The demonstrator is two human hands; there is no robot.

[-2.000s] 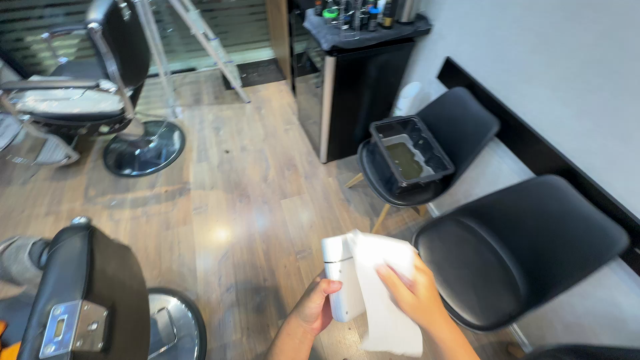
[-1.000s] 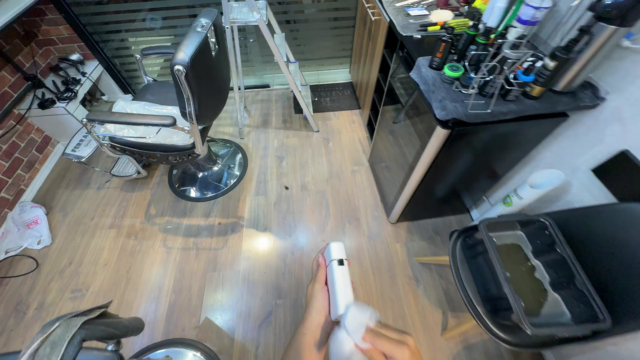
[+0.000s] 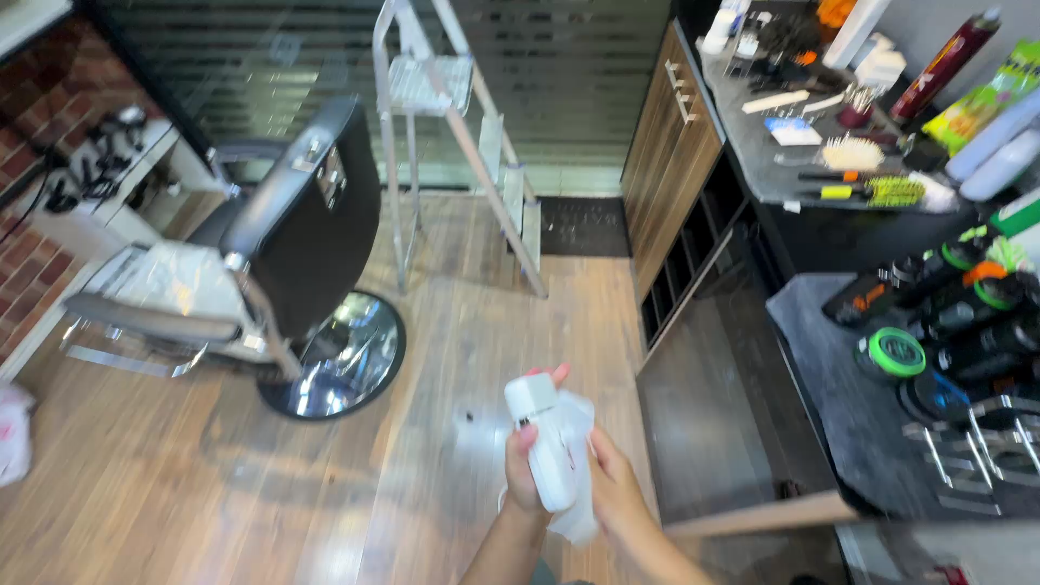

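Observation:
My left hand point(image 3: 524, 475) grips a white handheld device point(image 3: 546, 447) with a rounded body and a seam below its squarish top. Its thumb lies across the front near that seam. Against the right side of the device, my right hand point(image 3: 613, 479) holds a thin white tissue or cloth point(image 3: 578, 520), which hangs below the device. Some fingertips show behind the top of the device. What exactly the device is, I cannot tell.
A black barber chair point(image 3: 317, 219) stands at left, with an aluminium stepladder point(image 3: 463, 106) behind. On the right, a counter point(image 3: 756, 162) holds brushes and bottles above a wooden cabinet point(image 3: 678, 146); a lower dark surface point(image 3: 829, 390) bears jars and a wire rack point(image 3: 975, 455). A mat point(image 3: 585, 227) lies on the floor.
The view has swung left and forward, toward the stepladder and the counter; the black chairs seen at right earlier are out of view. Both hands still hold the device and the tissue.

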